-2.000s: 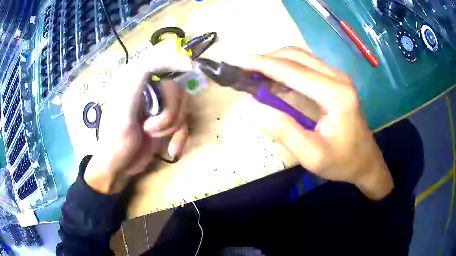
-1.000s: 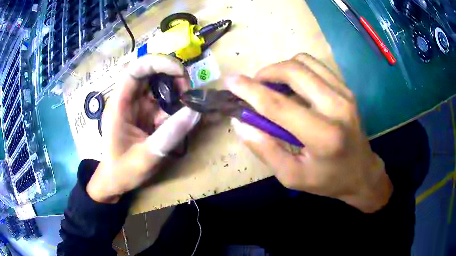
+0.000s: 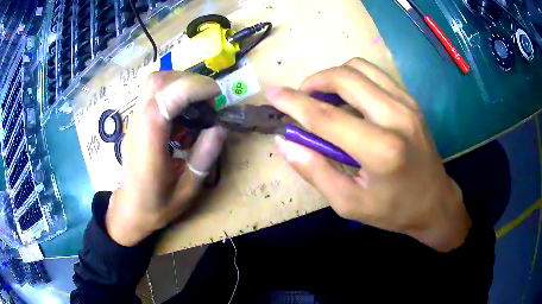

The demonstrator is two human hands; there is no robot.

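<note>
My left hand [image 3: 163, 160], with whitish coverings on thumb and index finger, holds a small dark round part [image 3: 193, 119] above the tan board [image 3: 255, 205]. The part is mostly hidden by the fingers and blurred. My right hand [image 3: 380, 154] grips the diagonal cutters [image 3: 321, 145] by their purple handles. The cutters' dark jaws point left and meet the part's right side between my left thumb and index finger. Whether the jaws are closed on its edge cannot be told.
A yellow tool [image 3: 214, 47] with blue tape and a black cord lies behind my left hand, beside green stickers [image 3: 239, 88]. Dark rings [image 3: 110, 126] lie at left. Filled trays [image 3: 89, 53] stand far left. A red-handled tool [image 3: 447, 44] and round parts [image 3: 501, 51] lie right on the green mat.
My left hand has come down and turned, and the cutter jaws have moved from above the board to the round part. Over the last second the part has turned and the fingers have closed around it.
</note>
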